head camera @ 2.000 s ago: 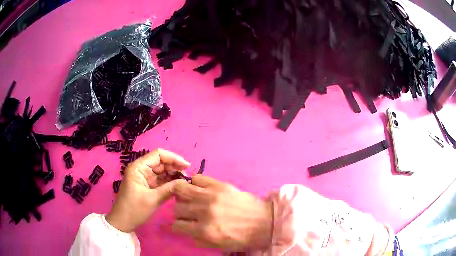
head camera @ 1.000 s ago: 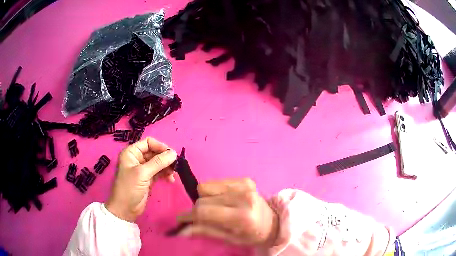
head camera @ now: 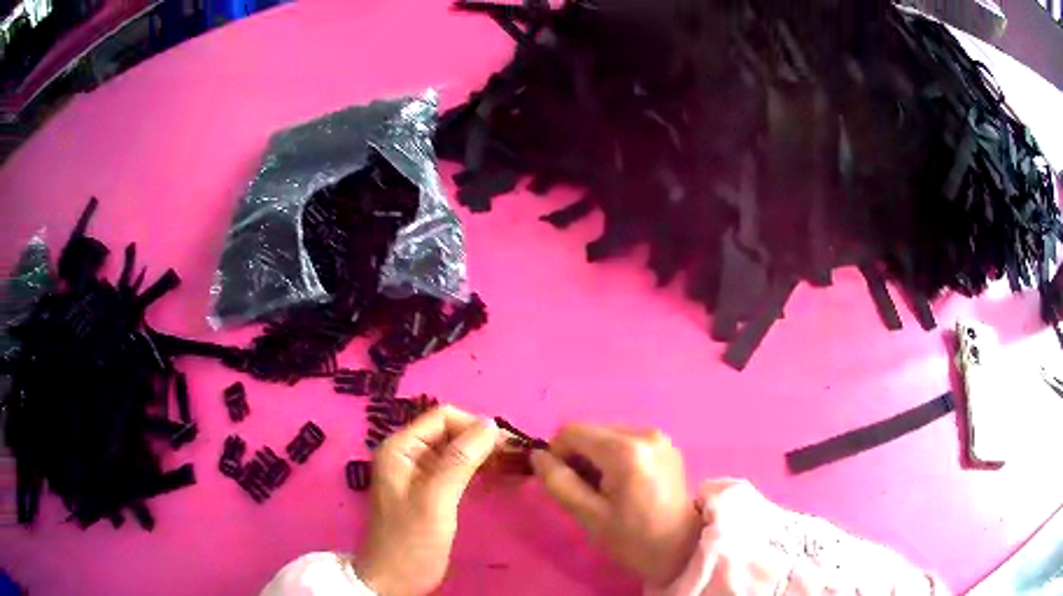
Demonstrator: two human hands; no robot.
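My left hand is at the lower middle, fingertips pinched on one end of a small black strap piece. My right hand is just to its right, fingers closed on the other part of the strap. Fingers hide most of the piece, and I cannot tell whether a buckle is on it. Loose black buckles lie left of my left hand. A clear crinkled plastic bag, torn open, has more black buckles spilling from its front.
A large heap of black webbing strips covers the back right. A smaller black strap pile lies at the left. A single webbing strip lies against a pale mobile phone at the right. Blue shapes show beyond the table's far edge.
The view has shifted, so table items appear further right and lower. My right hand, which was pulled down along the strap, is now beside my left fingertips.
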